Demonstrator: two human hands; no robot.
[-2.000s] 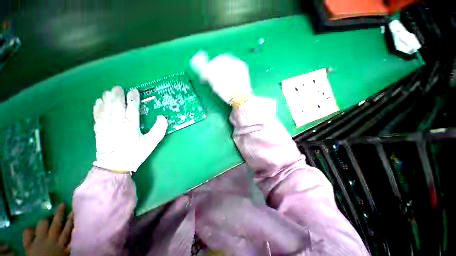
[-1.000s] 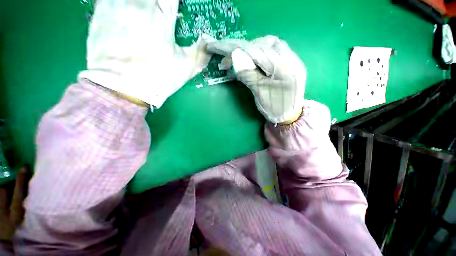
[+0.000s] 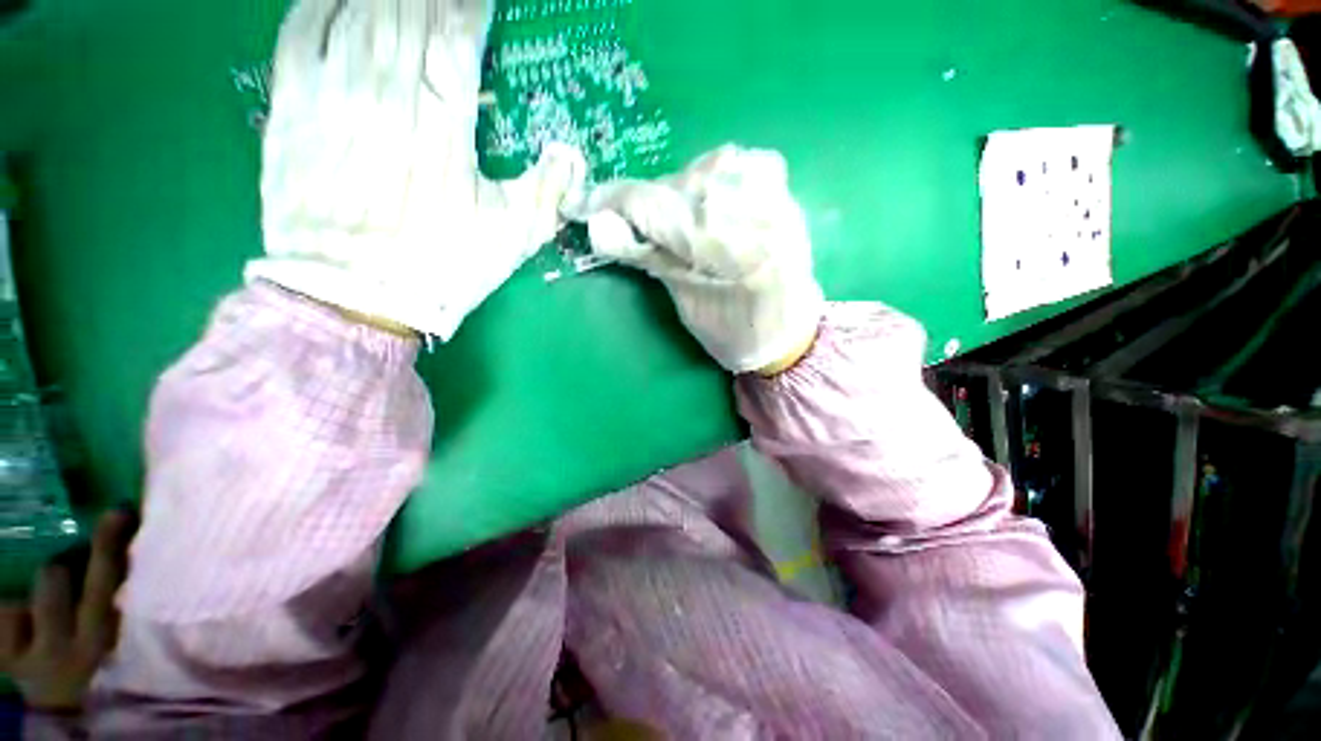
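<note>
A green circuit board (image 3: 572, 87) lies flat on the green bench mat, its dotted solder side up. My left hand (image 3: 391, 159), in a white glove, lies over the board's left part with its thumb reaching across the lower part. My right hand (image 3: 724, 253), also in a white glove, is at the board's lower right corner with fingers curled and fingertips close to my left thumb. Whether something small is between the right fingertips cannot be told. The board's left side is hidden under my left hand.
A white sheet with dark dots (image 3: 1046, 217) lies on the mat at the right. A black metal rack (image 3: 1145, 420) stands at the lower right. Another board (image 3: 26, 420) lies at the left edge, near another person's bare hand (image 3: 65, 615). A white item (image 3: 1294, 99) is at the upper right.
My right hand came from right of the board to its lower corner beside my left thumb. Since one second ago it has shifted slightly left and down. The view moved closer over the board.
</note>
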